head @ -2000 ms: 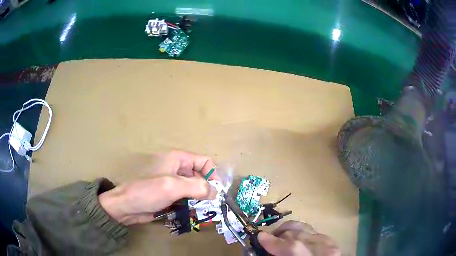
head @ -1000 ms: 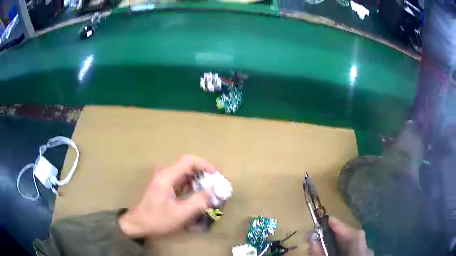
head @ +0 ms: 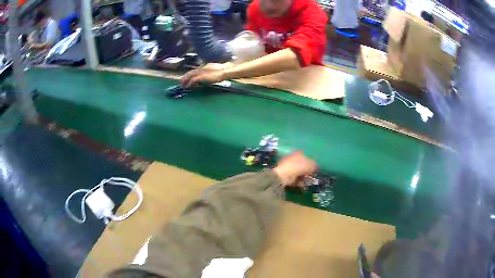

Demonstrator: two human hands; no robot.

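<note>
My left hand (head: pixel 296 165), blurred, reaches over the green conveyor belt (head: pixel 190 130) from a brown-green sleeve. Its fingers are at a small dark-and-pale board-and-housing assembly (head: pixel 321 191) near the belt's front edge; blur hides whether they grip it. A second assembly (head: pixel 261 151), with a pale part and a yellow spot, lies on the belt just left of the hand. The soldering iron's dark tip (head: pixel 362 260) shows at the bottom right. My right hand is out of the picture.
Tan cardboard (head: pixel 325 239) lies under my left arm. A white adapter with cable (head: pixel 100 203) is at its left. A fume hood (head: pixel 407 260) is at the lower right. Opposite, a person in red (head: pixel 309 32) reaches onto the belt. Cardboard boxes (head: pixel 423 49) stand behind.
My left hand has moved forward from the cardboard to the belt. Two assemblies now show there instead of one. The view has tilted up; my right hand has left the picture.
</note>
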